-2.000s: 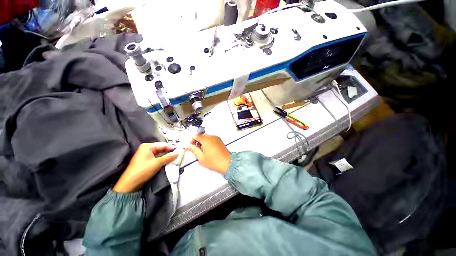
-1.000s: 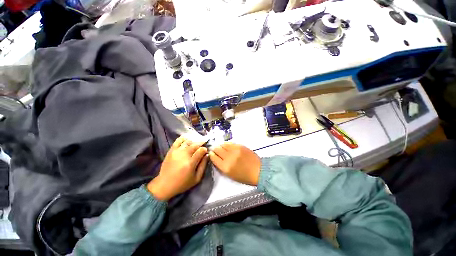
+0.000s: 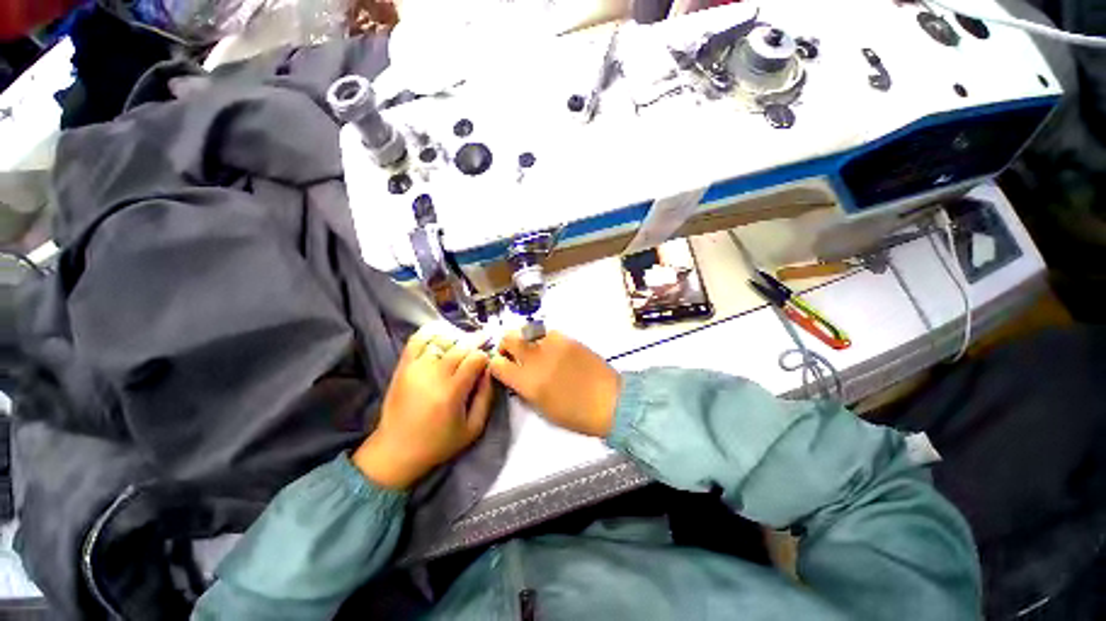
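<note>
The dark grey garment (image 3: 231,328) is heaped left of the needle and over the table edge. My left hand (image 3: 427,406) presses on it just in front of the presser foot (image 3: 491,306), fingers together on the cloth. My right hand (image 3: 560,379) is beside it, with thumb and fingertips pinching the work close to the left fingertips. The pinched edge is mostly hidden by my fingers and too small to make out. The needle tip cannot be told apart. The white sewing machine (image 3: 582,146) stands over the work.
A smartphone (image 3: 667,281) lies under the machine arm. Red and yellow-green thread snips (image 3: 801,311) lie right of it, with a grey cord (image 3: 810,370) beside them and an orange-brown tool (image 3: 801,268) behind. Black cloth (image 3: 1031,467) lies at the right. The table edge (image 3: 552,500) runs below my hands.
Two seconds ago a pale strip hung below my hands; now it is not visible and grey cloth lies there. My hands have closed in together at the presser foot. The camera view has shifted.
</note>
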